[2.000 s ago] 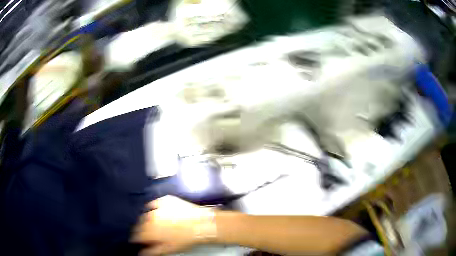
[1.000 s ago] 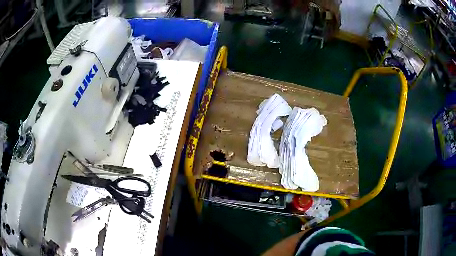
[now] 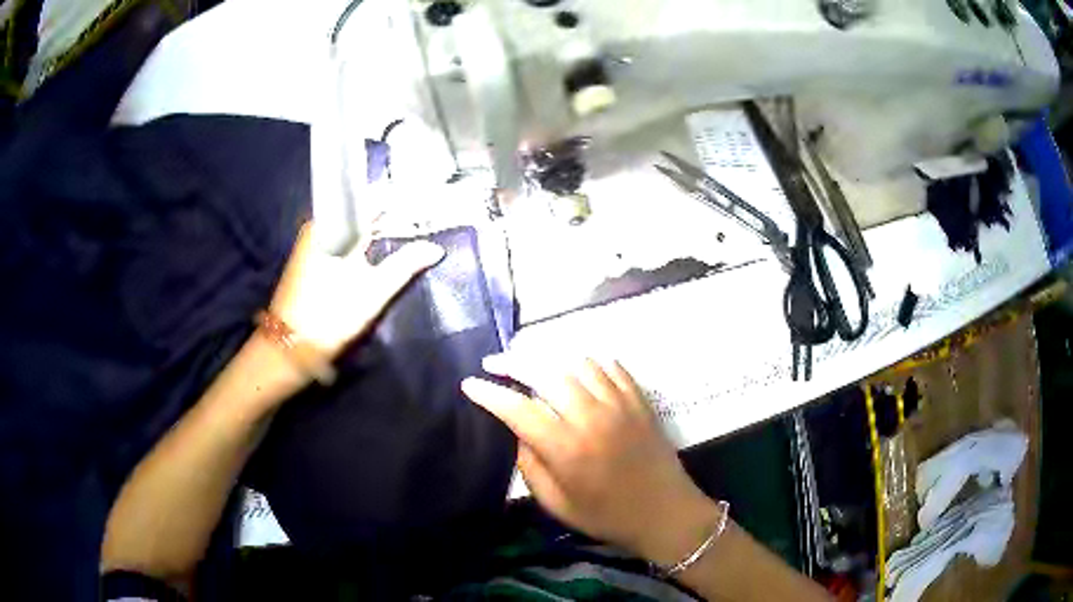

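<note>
The dark navy garment [image 3: 388, 423] spreads over the left of the table and toward the wearer's lap, its brightly lit edge beside the needle area [image 3: 471, 194] of the white sewing machine [image 3: 706, 59]. My left hand [image 3: 347, 288] lies on the cloth left of the needle area, thumb stretched across it; its other fingers are partly hidden behind the white lamp bar [image 3: 338, 153]. My right hand [image 3: 588, 441] is at the cloth's right edge, with thumb and index finger slightly apart and a dark bit of cloth between them. Whether they grip it is unclear.
Black-handled shears [image 3: 824, 276] and slimmer metal snips [image 3: 724, 200] lie right of the needle area. A small black strip [image 3: 907, 307] is near the table edge [image 3: 765, 426]. Black scraps [image 3: 974, 209] lie at the machine's far end. The trolley [image 3: 941, 388] with white cut pieces [image 3: 965, 506] stands lower right.
The view has swung back from the trolley and machine end to the needle area. Both hands and the navy garment are now in view; one second ago only part of an arm showed.
</note>
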